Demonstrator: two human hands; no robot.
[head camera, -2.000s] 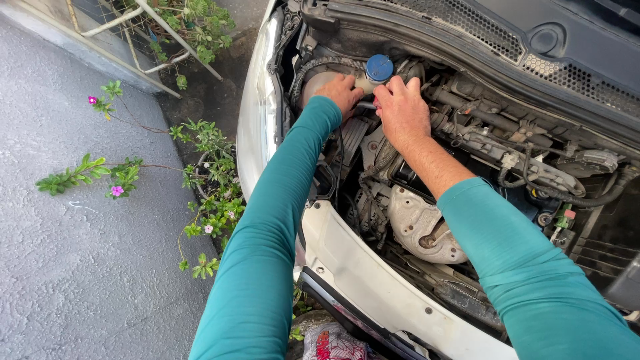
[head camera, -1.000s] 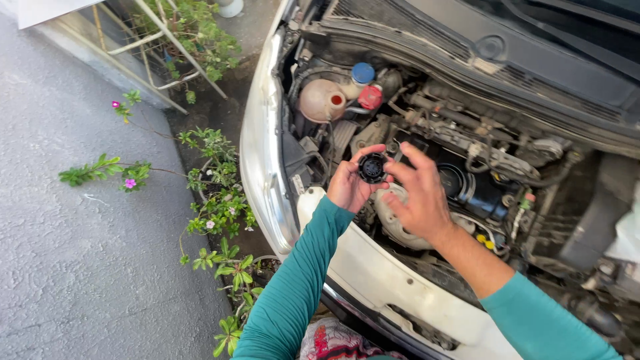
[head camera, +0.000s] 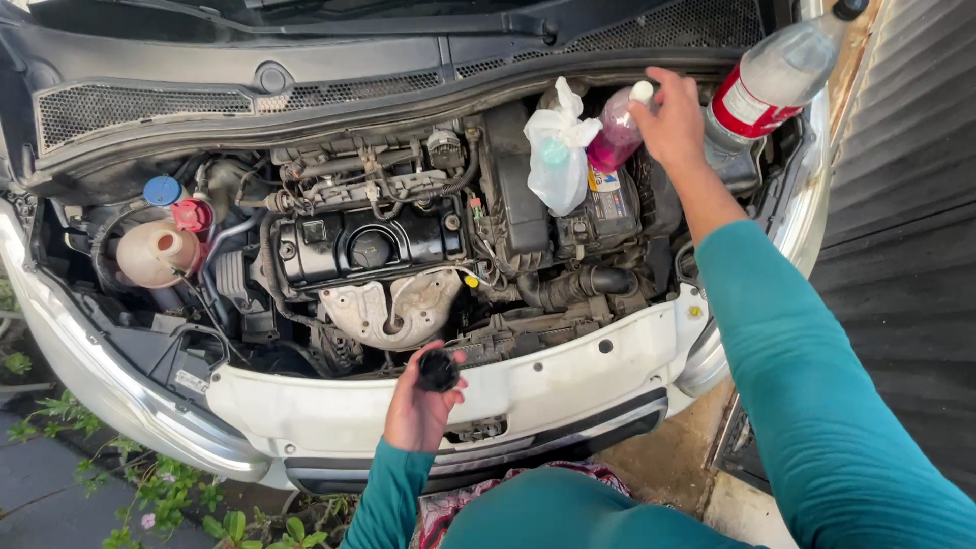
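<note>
Above the car's white front panel, my left hand holds a black cap, its hollow side up. My right hand is at the white cap of a clear bottle of pink liquid; the thumb and fingers are around that cap. The bottle leans near the battery, beside a knotted white plastic bag with something greenish inside. At the left of the engine bay, the coolant expansion tank shows its open filler neck. Next to it are a blue cap and a red cap.
A large clear bottle with a red label stands at the right of the bay. The engine cover and a metal heat shield lie in the middle. Flowering plants grow at lower left; a dark corrugated surface is at right.
My right hand has left the black cap and moved right to the pink bottle. My left hand still holds the cap. The view has swung right across the engine bay.
</note>
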